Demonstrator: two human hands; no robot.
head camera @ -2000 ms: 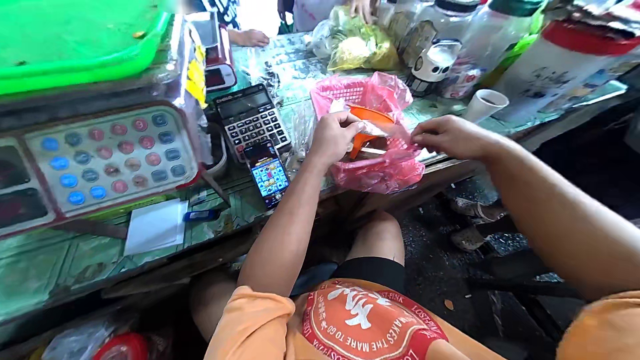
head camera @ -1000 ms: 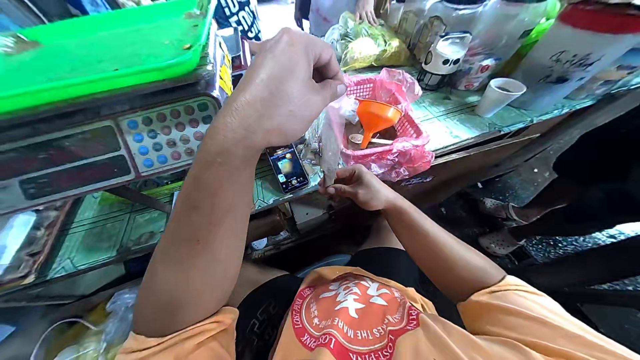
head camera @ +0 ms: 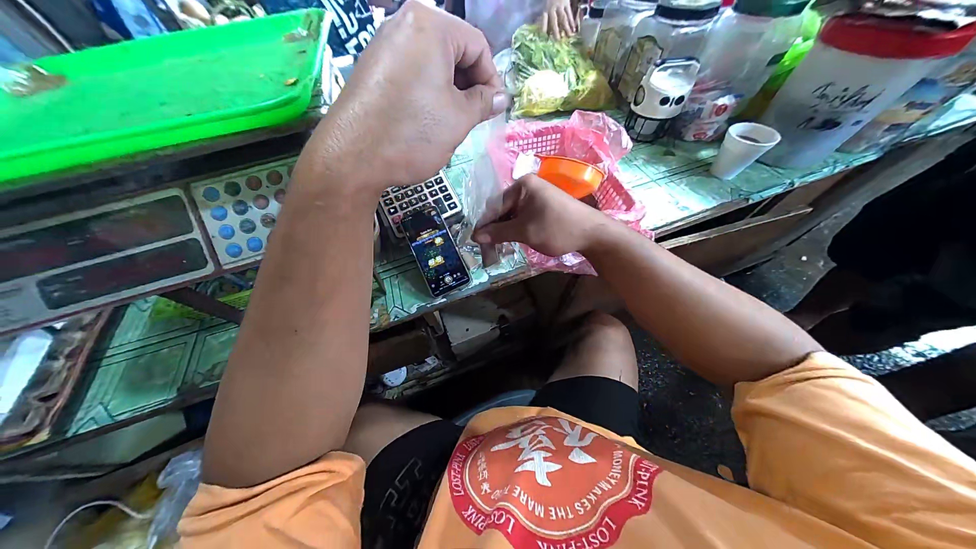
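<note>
My left hand (head camera: 415, 99) is raised high over the counter, its thumb and fingertips pinching the top of a clear plastic bag (head camera: 485, 171). Lower down, my right hand (head camera: 537, 217) pinches the bag near its bottom end, so the bag hangs stretched between both hands. Just behind my right hand, an orange plastic funnel (head camera: 570, 175) lies in a pink plastic basket (head camera: 534, 141) lined with pink plastic film. Left of the bag are a lit smartphone (head camera: 438, 252) and a calculator (head camera: 421, 200), partly hidden by my left arm.
A weighing scale (head camera: 99, 248) and a green tray (head camera: 168, 91) stand at left. A white cup (head camera: 746, 149), plastic jars (head camera: 846, 91) and a bag of vegetables (head camera: 550, 76) are on the tiled counter (head camera: 671, 183). Another person's hand (head camera: 560, 17) touches the vegetable bag.
My hands have moved from over the basket to its left. My left hand has risen, and the clear bag now hangs between both hands. The view has shifted left.
</note>
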